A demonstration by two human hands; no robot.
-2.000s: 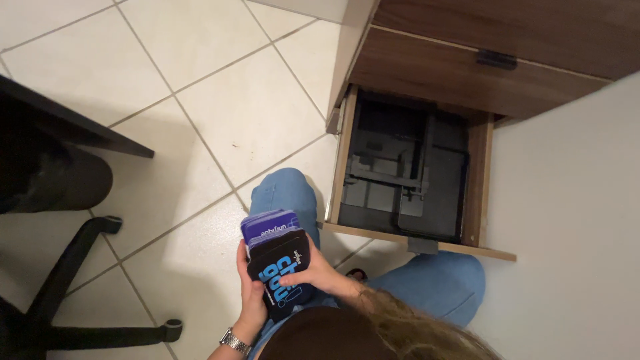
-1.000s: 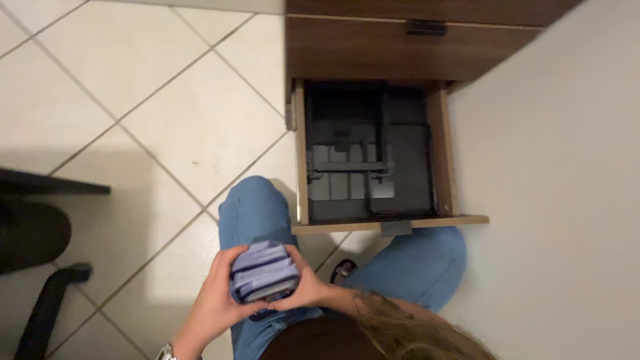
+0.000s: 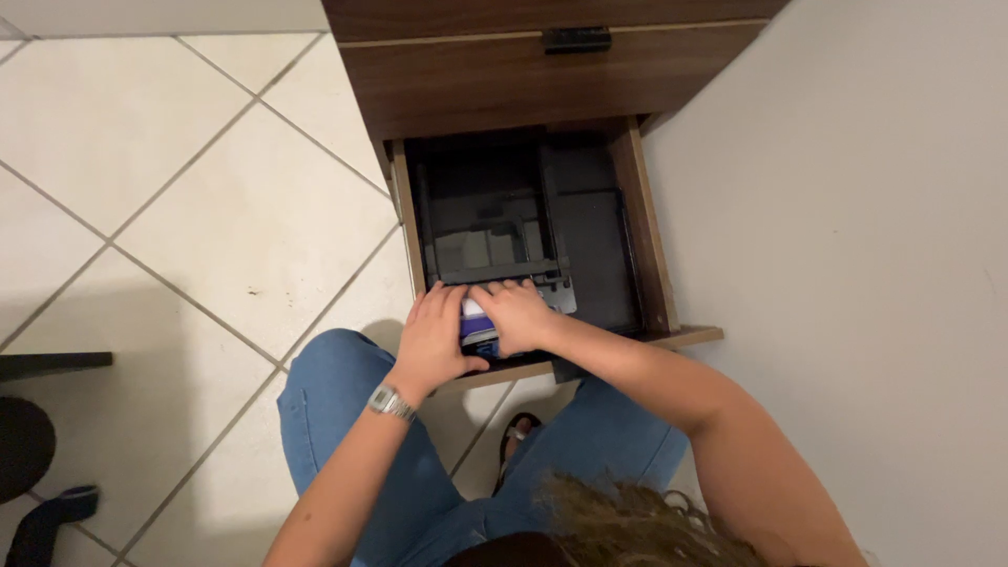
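Between my two hands is a stack of flat purple, white and black packets (image 3: 477,324), held at the front left of an open wooden drawer (image 3: 655,236). My left hand (image 3: 435,335), with a metal digital watch at the wrist, grips the stack's left side. Its right side and top are covered by my right hand (image 3: 516,316). The fingers of both hands hide much of the stack, and whether it rests on the drawer's bottom I cannot tell. Behind my hands, a dark glossy object with a frame of bars (image 3: 504,272) lies inside the drawer.
Above the open drawer is a closed drawer front (image 3: 512,79) with a black handle (image 3: 576,40). A pale wall (image 3: 827,236) rises close on the right. My knees in jeans (image 3: 339,394) flank the drawer's front edge. A black chair base (image 3: 51,516) stands on the tiles at lower left.
Both hands have carried the stack from above my lap forward into the front of the open drawer. One second ago they held it over my left thigh.
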